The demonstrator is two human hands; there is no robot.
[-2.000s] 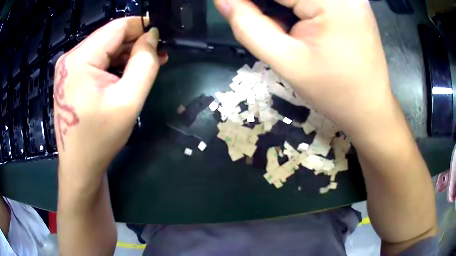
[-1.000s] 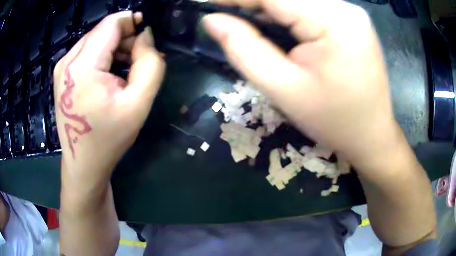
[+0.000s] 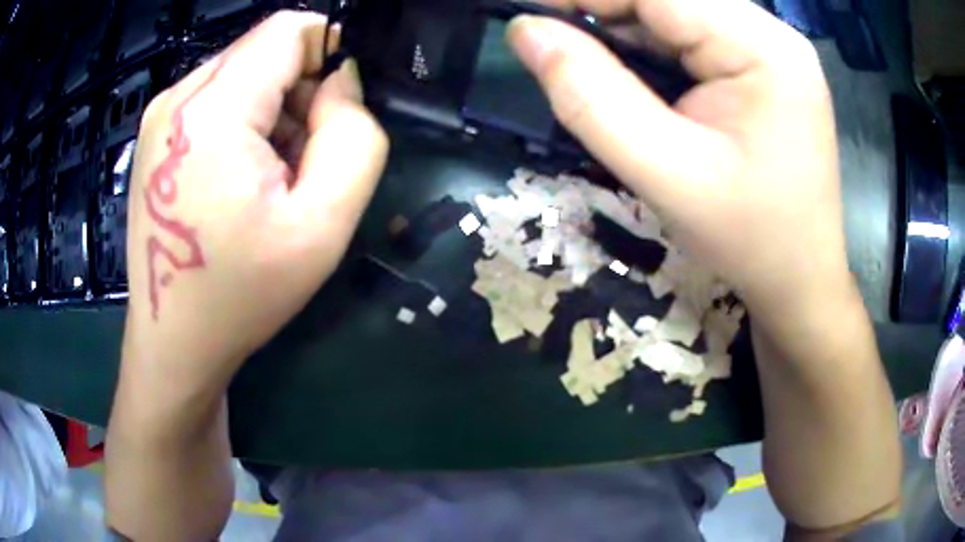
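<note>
A black phone housing (image 3: 423, 74) is at the top of the view, held between both hands, with a rectangular window and a small cluster of light dots near its left end. My left hand (image 3: 254, 180) grips its left end between thumb and fingers. My right hand (image 3: 677, 116) holds its right part, thumb on the near face, fingers behind. The right end is hidden by the hand. Whitish pads (image 3: 550, 217) and cream pads (image 3: 516, 302) lie in loose heaps below the housing. Small white squares (image 3: 437, 305) lie apart, left of the heaps.
A shiny black blister tray (image 3: 64, 180) with pockets fills the left side. A flat black slab (image 3: 923, 212) lies at the right. A pink fan (image 3: 949, 423) is partly cut off at the right edge. The near edge of the dark green mat (image 3: 476, 450) curves before my body.
Both hands and the housing have shifted slightly right. My right thumb lies further right, and the housing's window shows more clearly. More of the pink fan shows at the right edge.
</note>
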